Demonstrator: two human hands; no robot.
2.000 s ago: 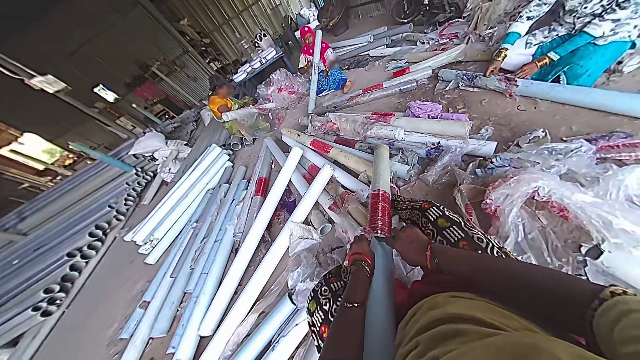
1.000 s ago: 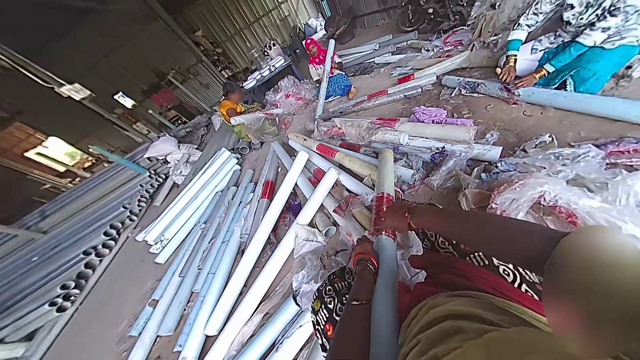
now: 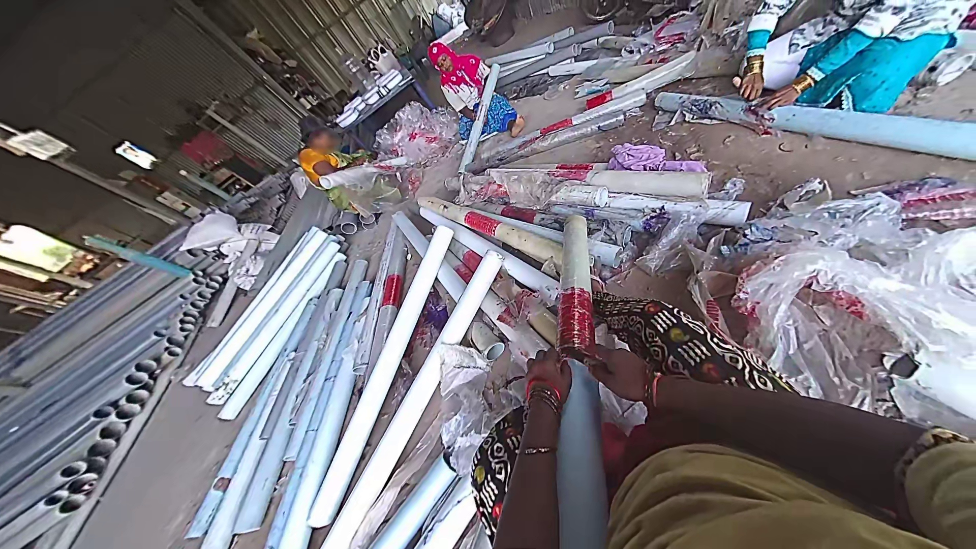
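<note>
A plastic pipe (image 3: 581, 457) runs from my lap away from me, grey-blue at the near end and pale at the far end. Red printed wrapping film (image 3: 575, 316) goes around its middle. My left hand (image 3: 547, 377) rests on the pipe's left side, just below the red film, its fingers curled against it. On the right side, my right hand (image 3: 619, 372) touches the pipe at the film's lower edge. Its fingertips are partly hidden, and I cannot tell how firmly either hand grips. Patterned cloth (image 3: 679, 335) lies beneath the pipe and my arms.
White and blue-grey pipes (image 3: 393, 366) lie in rows to the left, beside a large stack of pipes (image 3: 114, 427). Crumpled clear plastic film (image 3: 862, 267) is heaped at right. A co-worker's hands (image 3: 770, 91) touch a blue pipe (image 3: 877, 130); two more people sit farther back.
My right hand was up on the red film one second ago and is now lower, at the film's bottom edge. My left hand stays beside the pipe.
</note>
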